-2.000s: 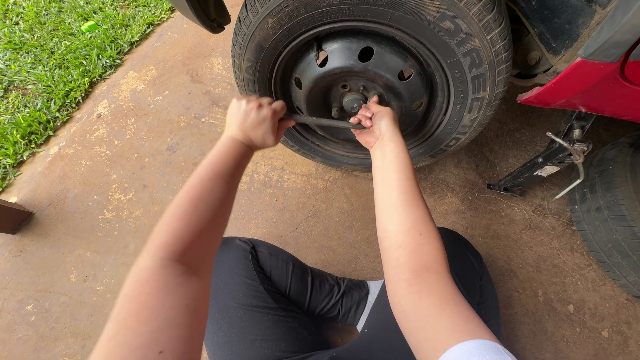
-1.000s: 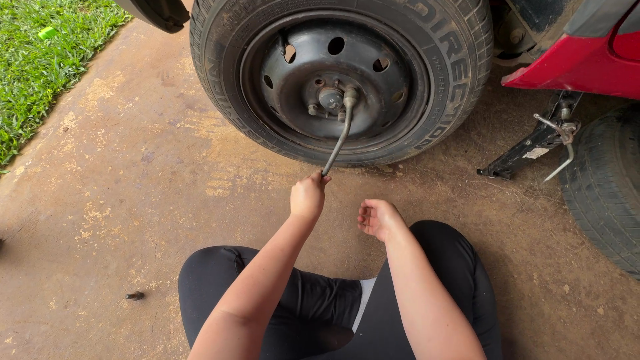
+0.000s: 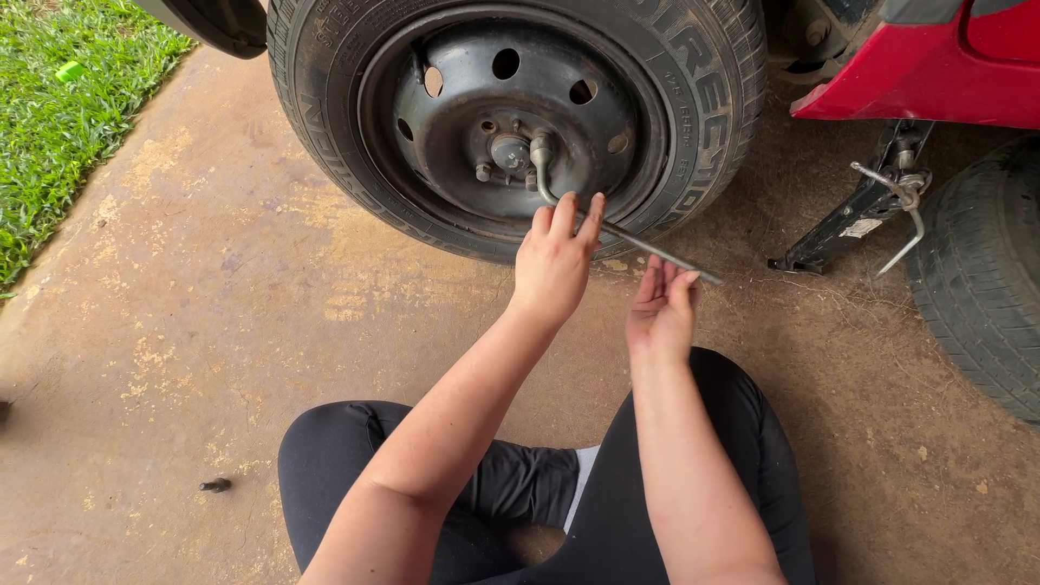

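An L-shaped lug wrench (image 3: 642, 243) has its socket end on a wheel bolt right of the hub of a black steel wheel (image 3: 455, 97) with its tyre (image 3: 715, 106). The wrench's handle slants down to the right. My left hand (image 3: 561, 252) lies over the handle near its bend, fingers spread; whether it grips is hard to tell. At the handle's far end is my right hand (image 3: 666, 301), slightly blurred, with thumb and fingertips on the bar. Another wheel bolt (image 3: 483, 172) shows left of the hub.
A scissor jack (image 3: 845, 219) with a crank hook stands under the red car body (image 3: 918, 73). Right of it lies a second tyre (image 3: 987, 268). A small dark bolt (image 3: 215, 485) lies on the concrete floor (image 3: 162, 325) at left, with grass (image 3: 73, 122) beyond.
The wrench's handle has swung from pointing down-left to down-right since one second ago. My left hand has moved up toward the bend, and my right hand, then off the wrench, now touches its end.
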